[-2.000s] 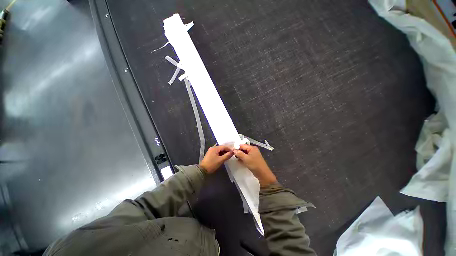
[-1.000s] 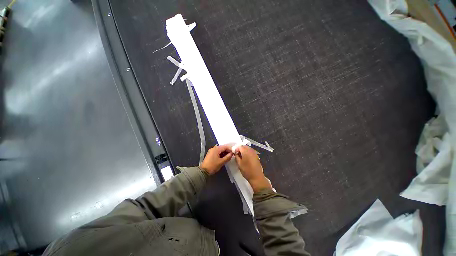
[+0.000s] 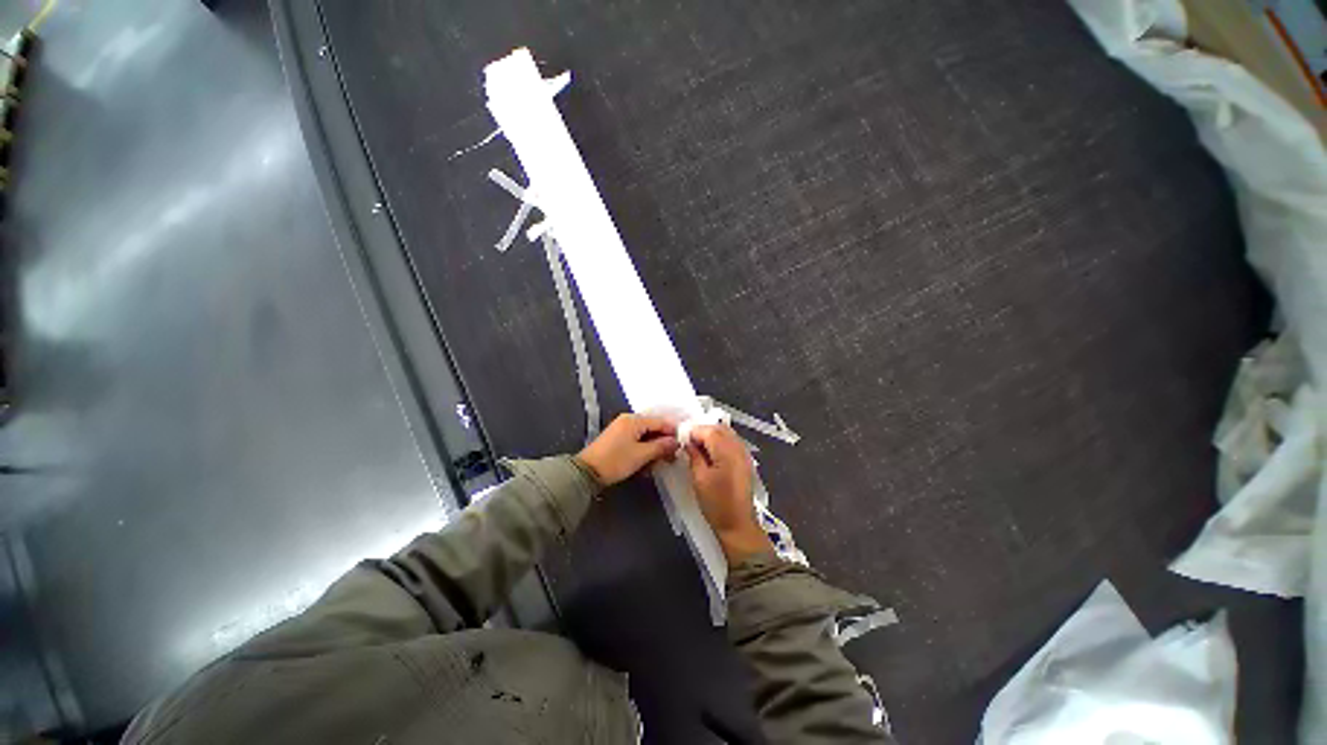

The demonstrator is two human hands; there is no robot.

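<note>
A long white strip bundle (image 3: 604,262) lies at a slant on the dark bed (image 3: 931,277). Narrow greyish strips (image 3: 572,328) stick out along its left side, and another pale strip (image 3: 757,424) sticks out right of my hands. My left hand (image 3: 630,447) and my right hand (image 3: 720,473) meet over the lower part of the bundle. Both pinch a small white tie strip (image 3: 690,427) there between thumb and fingers. The lower end of the bundle runs below my hands and is partly hidden by my right hand and sleeve.
A shiny metal table (image 3: 175,320) lies at the left, behind the bed's raised dark edge rail (image 3: 381,240). Crumpled white plastic film (image 3: 1273,437) runs down the right edge. A white sheet piece (image 3: 1113,677) lies at the lower right. My sleeves and clothing fill the lower left.
My right hand has turned and its fingers are more curled. The pointed white flap below it has gone from view, and thin white loops show beside my right wrist. The bundle has barely moved.
</note>
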